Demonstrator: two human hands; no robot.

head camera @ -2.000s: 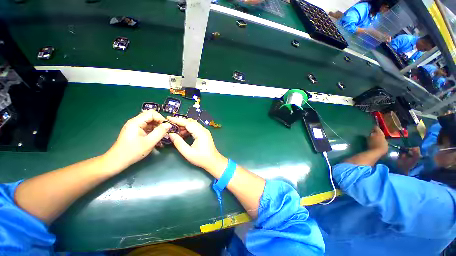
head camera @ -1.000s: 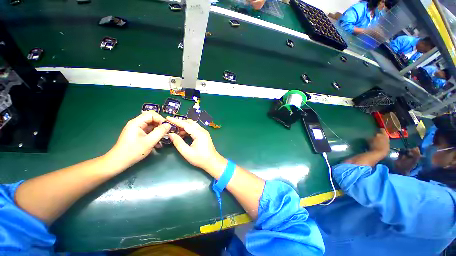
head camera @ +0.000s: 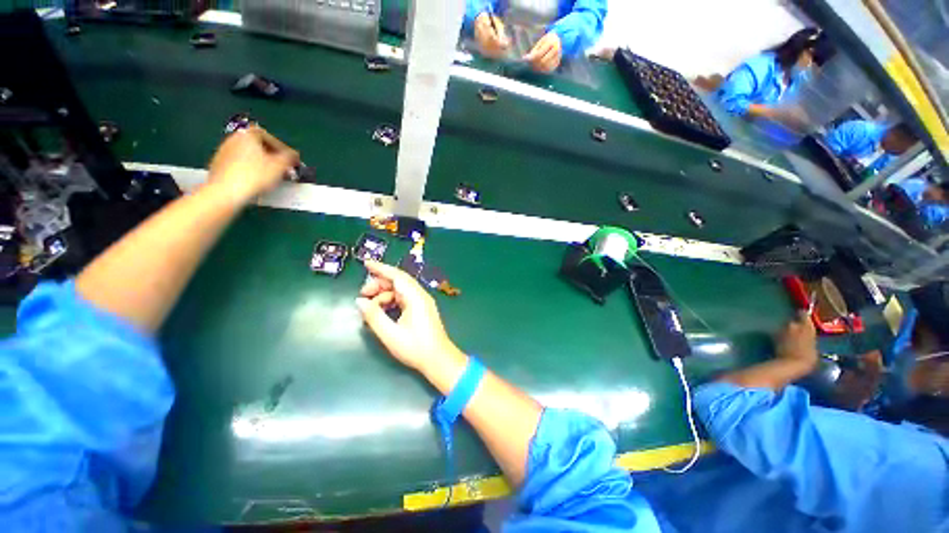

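Observation:
My left hand (head camera: pixel 250 165) is blurred and reaches over the rail to the green belt. A small dark module (head camera: pixel 299 172) shows at its fingertips, and another module (head camera: pixel 239 123) lies just behind the hand; whether it grips one is unclear. My right hand (head camera: pixel 408 321), with a blue wrist strap, is low over the bench with curled fingers. Something dark shows between its fingers, too unclear to name. Two square modules lie on the bench, one (head camera: pixel 329 257) left of the hand and one (head camera: pixel 369 248) just beyond its fingertips. Flex cables (head camera: pixel 425 273) lie beside them.
A metal post (head camera: pixel 420 115) stands on the white rail (head camera: pixel 499 221). A black fixture is at far left. A green-rimmed spool (head camera: pixel 612 248) and a black slab with white cable (head camera: pixel 658 312) lie right. A neighbouring worker's arm (head camera: pixel 765 380) is at right. Modules are spaced along the belt.
My left hand has left my right hand and moved up and left over the belt. My right hand stays near the bench modules. The view has shifted, and belt modules have moved.

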